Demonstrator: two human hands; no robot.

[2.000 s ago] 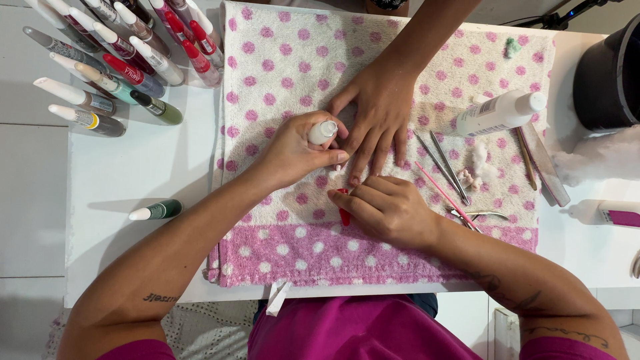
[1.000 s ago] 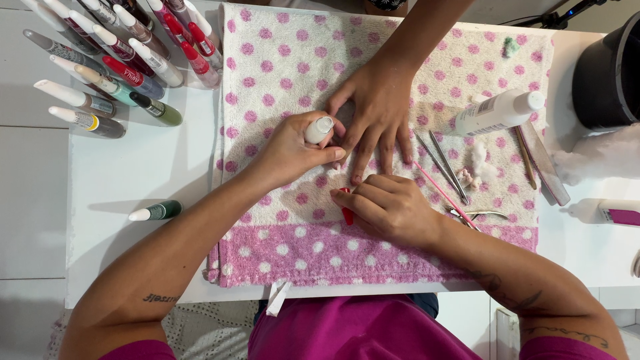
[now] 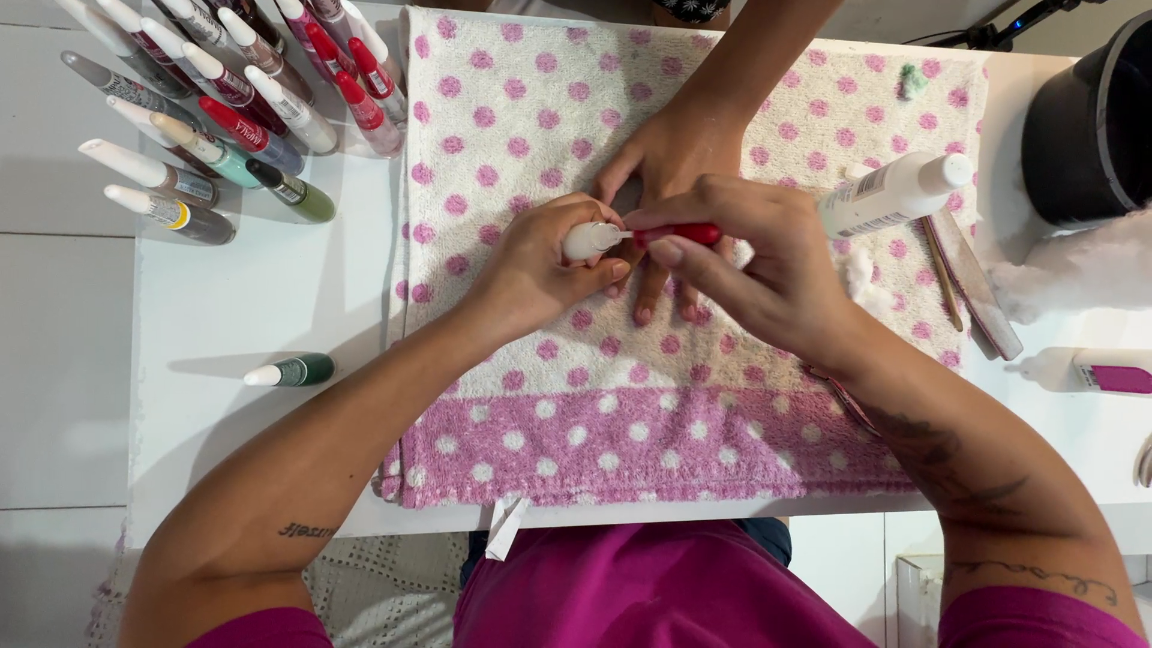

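My left hand (image 3: 540,261) is closed around a small whitish nail polish bottle (image 3: 589,241), its neck tilted to the right. Between the thumb and fingers of my right hand (image 3: 765,261) is a red polish cap (image 3: 693,234), with its brush end at the mouth of the bottle. Beneath and between my hands, another person's hand (image 3: 684,153) lies spread on a polka-dot towel (image 3: 549,378), its fingers pointing toward me. My hands partly cover those fingers. Part of a metal tool with a pink handle (image 3: 846,400) shows beside my right forearm.
Many nail polish bottles (image 3: 243,135) stand at the upper left, and a dark green one (image 3: 292,370) is nearer me. At the right are a white plastic bottle (image 3: 891,193), a nail file (image 3: 976,283), a wooden stick (image 3: 943,274), cotton (image 3: 1080,270) and a black bucket (image 3: 1084,126).
My right hand has moved up from the other person's fingertips to the bottle, bringing the red cap with it. My left hand still holds the bottle, which now tips to the right.
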